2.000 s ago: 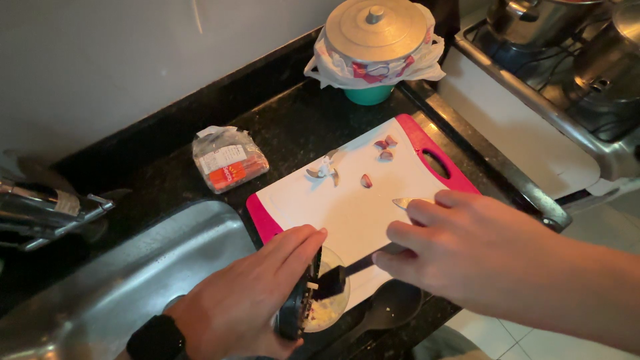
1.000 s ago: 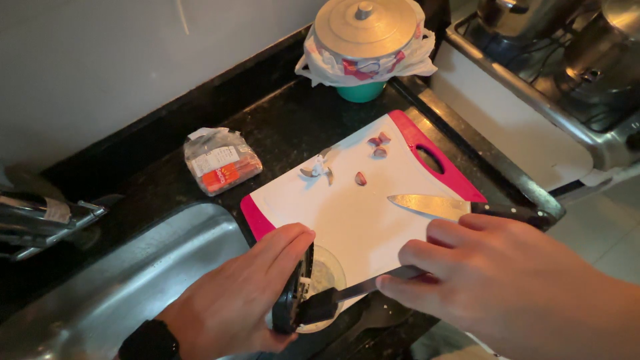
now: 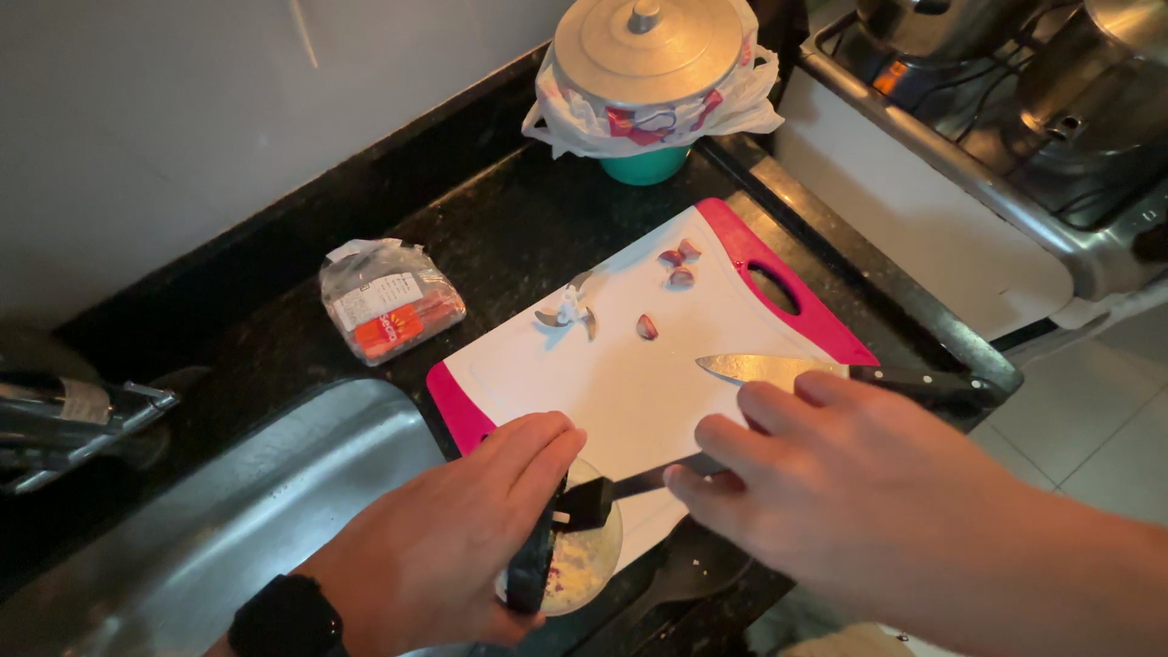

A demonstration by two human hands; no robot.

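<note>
My left hand (image 3: 456, 520), with a black watch at the wrist, grips a round black lid-like part (image 3: 531, 561) tilted on edge over a clear bowl (image 3: 584, 579) holding pale chopped bits. In my right hand (image 3: 785, 456) is a black spatula (image 3: 589, 502), its head against the black part. A kitchen knife (image 3: 771, 367) lies on the white and pink cutting board (image 3: 602, 392), its handle past the board's edge. Several garlic cloves (image 3: 680, 276) rest on the board, one (image 3: 647, 327) apart from the others. Left of them sits a small curved-blade piece (image 3: 573, 312) with a white hub.
A packaged food bag (image 3: 392, 301) lies behind the steel sink (image 3: 319, 456). At the back stands a lidded metal pot (image 3: 648, 55) in a plastic bag on a green base. A stove (image 3: 967, 173) with pots is at right. A dark utensil (image 3: 675, 570) lies by the bowl.
The spatula's head has moved up along the black part. My left hand keeps hold of that part over the bowl.
</note>
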